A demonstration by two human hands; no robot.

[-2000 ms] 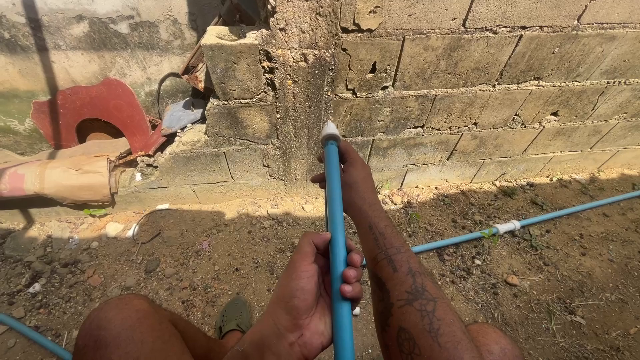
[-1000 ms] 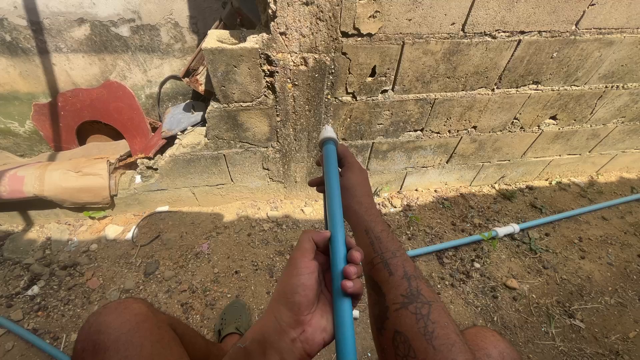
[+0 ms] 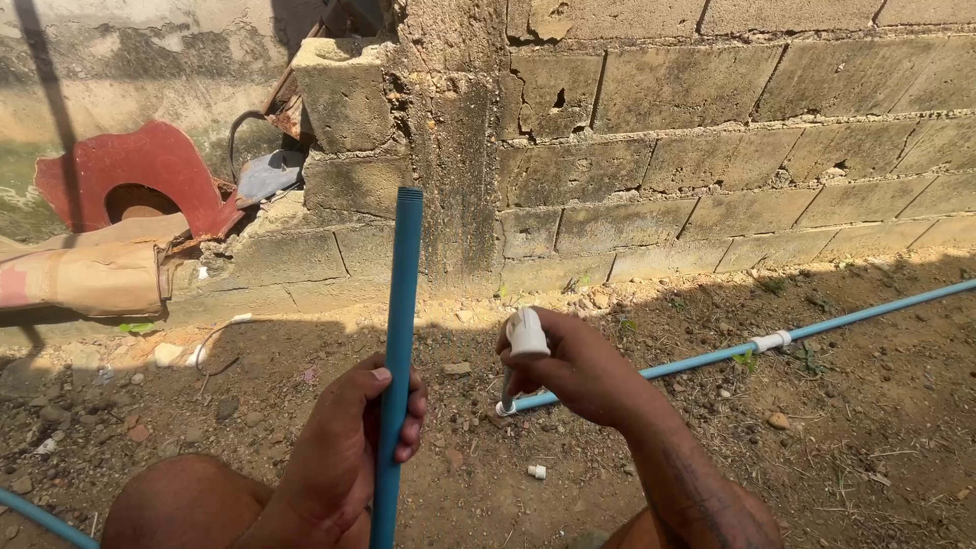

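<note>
My left hand (image 3: 366,435) grips a blue plastic pipe (image 3: 400,320), held upright, its threaded top end bare. To the right of it, my right hand (image 3: 583,362) holds a white plastic pipe fitting (image 3: 528,334), apart from the pipe. A thin grey rod-like thing (image 3: 507,389) shows below the right fingers; whether they hold it, I cannot tell. Behind that hand a second blue pipe (image 3: 701,358) lies on the soil, with a white coupling (image 3: 770,341) along it and a white fitting (image 3: 505,409) at its near end.
A small white fitting (image 3: 537,472) lies on the dirt. A cracked concrete block wall (image 3: 686,168) runs across the back. At the left are a red panel (image 3: 145,164) and a brown wrapped bundle (image 3: 91,278). Another blue pipe (image 3: 46,520) lies at the lower left.
The white fitting was on the top end of the held pipe; now it is off, in my right hand, which has moved right and away from the pipe. My left hand still grips the pipe.
</note>
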